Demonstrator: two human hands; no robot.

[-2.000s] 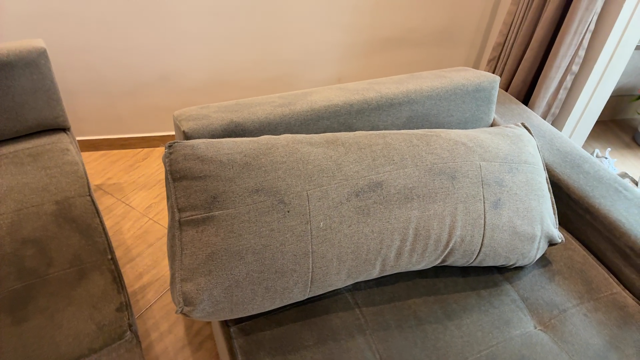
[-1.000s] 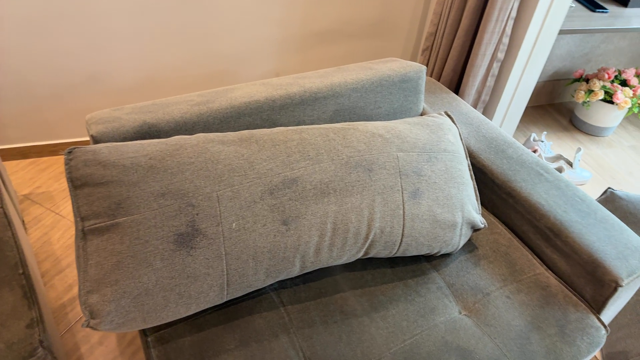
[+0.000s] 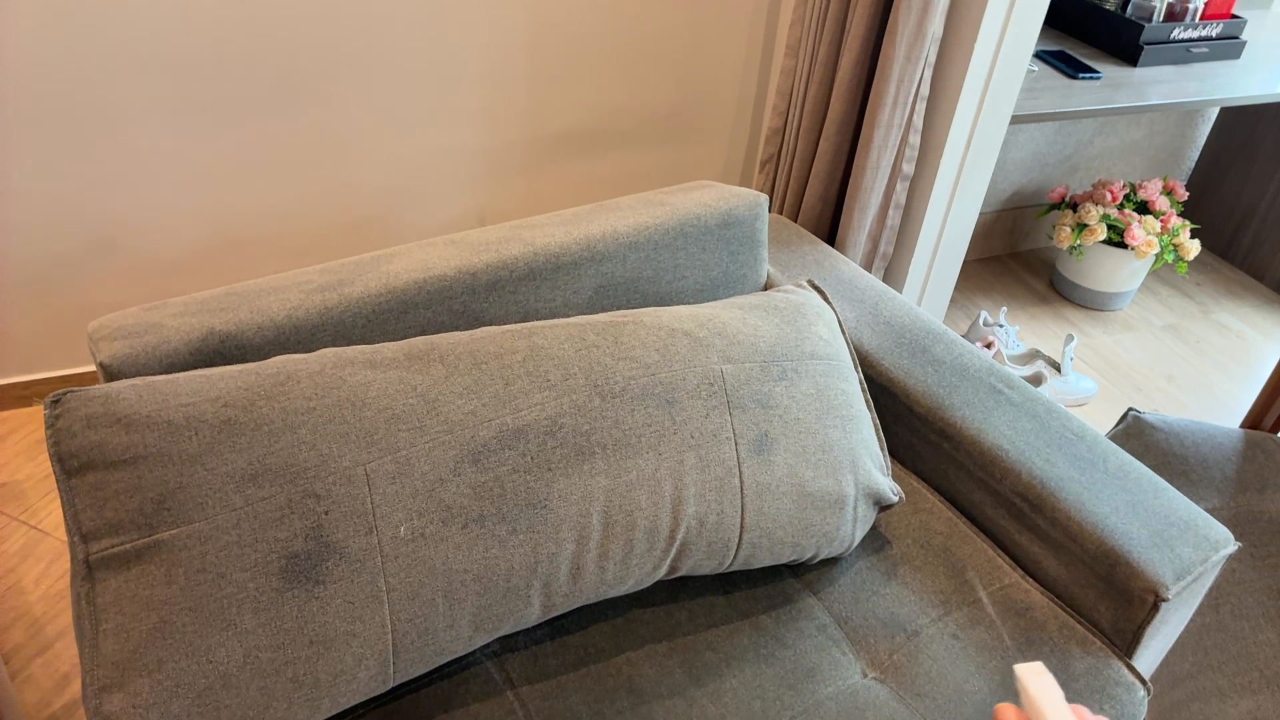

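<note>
At the bottom right edge, just the fingertips of my right hand (image 3: 1082,712) show, around a small white block-like object (image 3: 1038,688) that I cannot identify. They are above the grey seat cushion (image 3: 930,610) of a sofa. A long grey fabric back cushion (image 3: 560,470) leans against the low backrest (image 3: 480,265), with seams, creases and several dark patches on its face. My left hand is out of view.
The sofa's armrest (image 3: 1010,430) runs along the right. Beyond it are a beige curtain (image 3: 850,120), white shoes (image 3: 1070,385), a pot of flowers (image 3: 1103,275) and a shelf (image 3: 1130,90) with a phone (image 3: 1068,64). Wood-look flooring (image 3: 25,570) shows at left.
The view has turned right, bringing the flower pot and shelf into sight. Fingertips with a white object have come in at the bottom right. The long cushion still leans on the backrest.
</note>
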